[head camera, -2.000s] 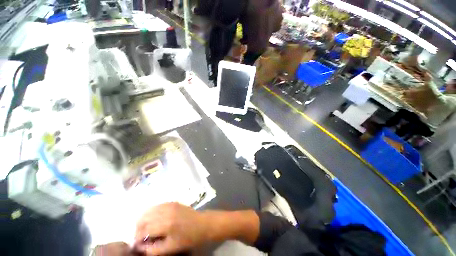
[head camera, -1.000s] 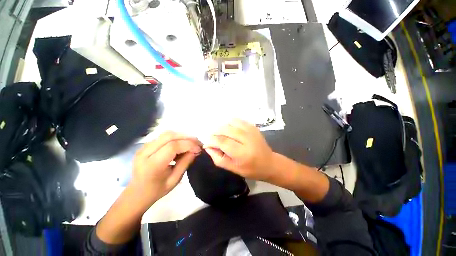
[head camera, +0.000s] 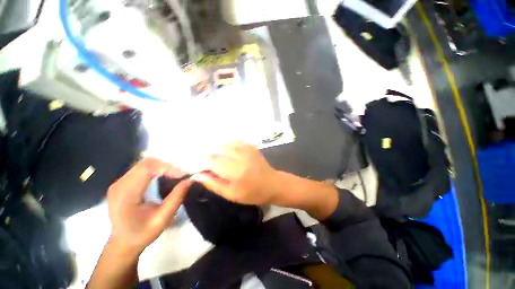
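Note:
A black pocket panel (head camera: 217, 213) hangs below my two hands, over the table's front edge near my lap. My left hand (head camera: 138, 203) pinches its upper left end between thumb and fingers. My right hand (head camera: 243, 174) pinches the same end from the right, its fingertips touching or nearly touching those of my left hand. What lies between the fingertips is too small and blurred to name. The sewing machine head (head camera: 121, 51), with a blue air hose (head camera: 84, 53), stands at the upper left. White glare hides the needle area.
Black bag bodies (head camera: 84, 152) are piled at the left. Black panels (head camera: 395, 141) are stacked at the right, with small dark snips (head camera: 351, 117) beside them. A tablet (head camera: 384, 11) stands at the upper right. A blue bin (head camera: 443, 237) is below the right edge.
From the side view two seconds ago, the camera has turned down to the work. Since one second ago, the scene has shifted left in view. The black panel now shows higher up, beside my left fingers.

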